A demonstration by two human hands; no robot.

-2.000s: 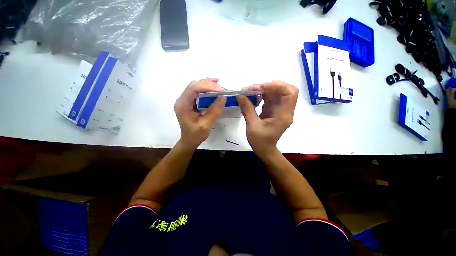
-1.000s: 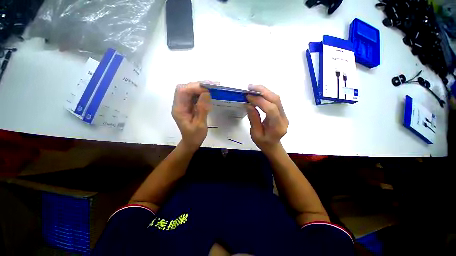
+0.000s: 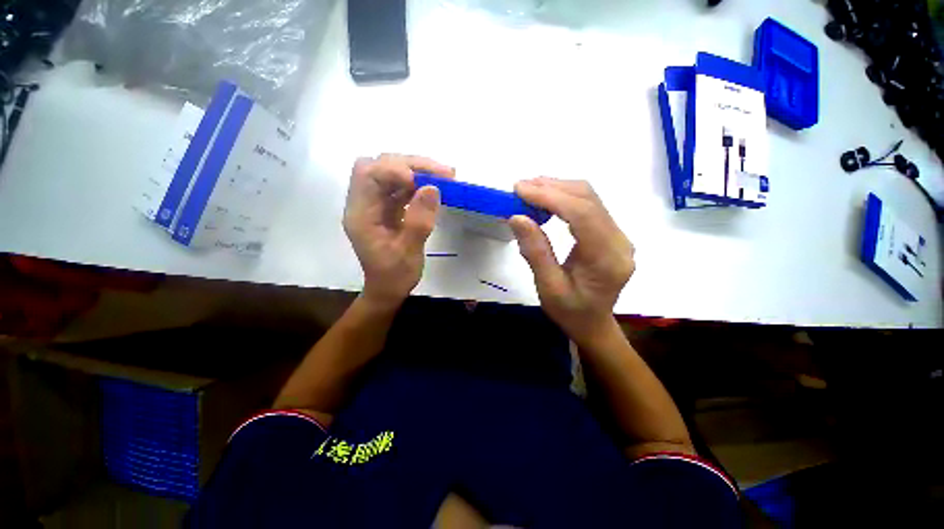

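A retail box (image 3: 478,198) is held between my two hands over the near part of the table. Its narrow blue end faces me, and part of its white face shows below. My left hand (image 3: 388,222) grips the box's left end, thumb in front and fingers behind. My right hand (image 3: 580,248) grips its right end, fingertips on top and thumb at the lower corner. The blue end looks closed. The box's contents are hidden.
Finished boxes (image 3: 223,170) overlap at left, beside a clear plastic bag (image 3: 197,47). A smartphone (image 3: 378,41) lies at the back. Waiting boxes (image 3: 725,134), a blue tray (image 3: 787,74), another box (image 3: 892,248) and black cables (image 3: 892,62) are at right. Thin dark slivers (image 3: 494,284) lie near the edge.
The box's open end with its grey-white strip now shows as a plain blue end. My thumbs have moved from its middle to its corners. The view has shifted slightly.
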